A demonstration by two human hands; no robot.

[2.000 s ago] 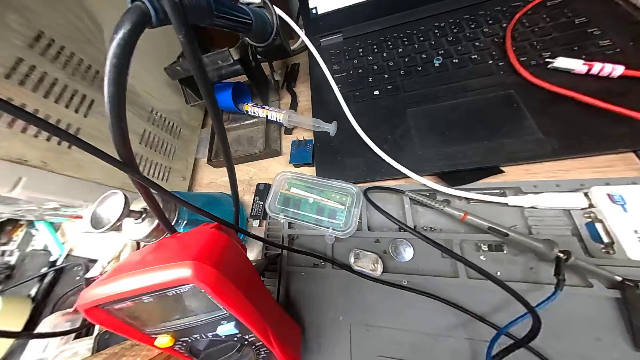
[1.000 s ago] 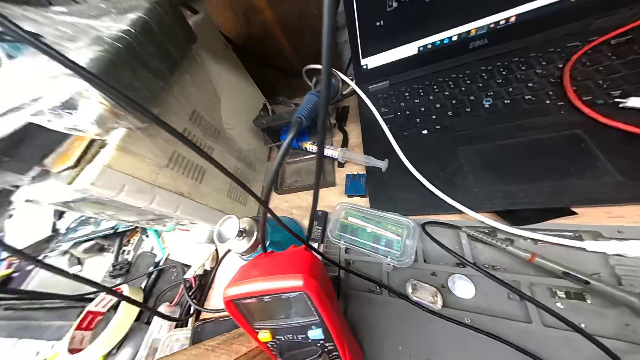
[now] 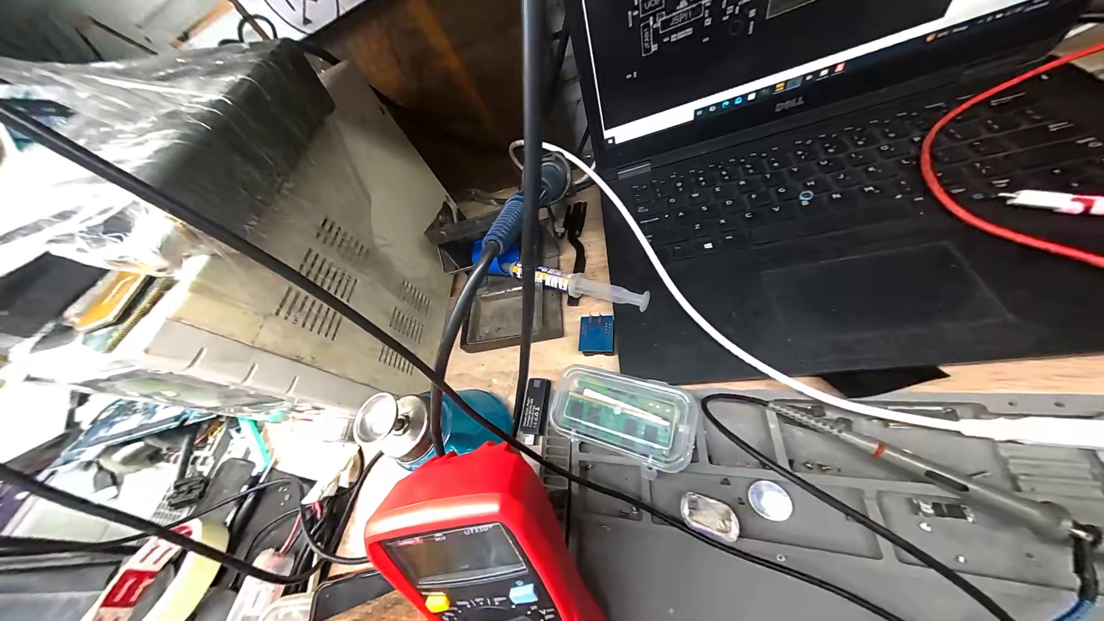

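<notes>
Neither of my hands shows in the head view. A red digital multimeter point(image 3: 483, 535) stands at the lower middle, with a teal bottle with a metal cap point(image 3: 470, 423) just behind it. To its right a clear plastic case point(image 3: 625, 418) holding green circuit boards rests on a grey repair mat point(image 3: 655, 561). A flux syringe point(image 3: 595, 287) lies across a small dark tray point(image 3: 504, 319), beside a small blue circuit board point(image 3: 596, 335). At the right, a grey pen-like tool point(image 3: 940, 470) lies on the mat near a round metal tin point(image 3: 769, 500).
An open black Dell laptop point(image 3: 862, 285) fills the upper right, crossed by a white cable point(image 3: 681, 293) and a red cable point(image 3: 936, 172). A beige vented metal case point(image 3: 345, 250) stands at the left. Black cables hang across the view. Tape and clutter lie at the lower left.
The view has swung left and up, bringing in more of the vented case and the laptop's screen. No object has plainly moved.
</notes>
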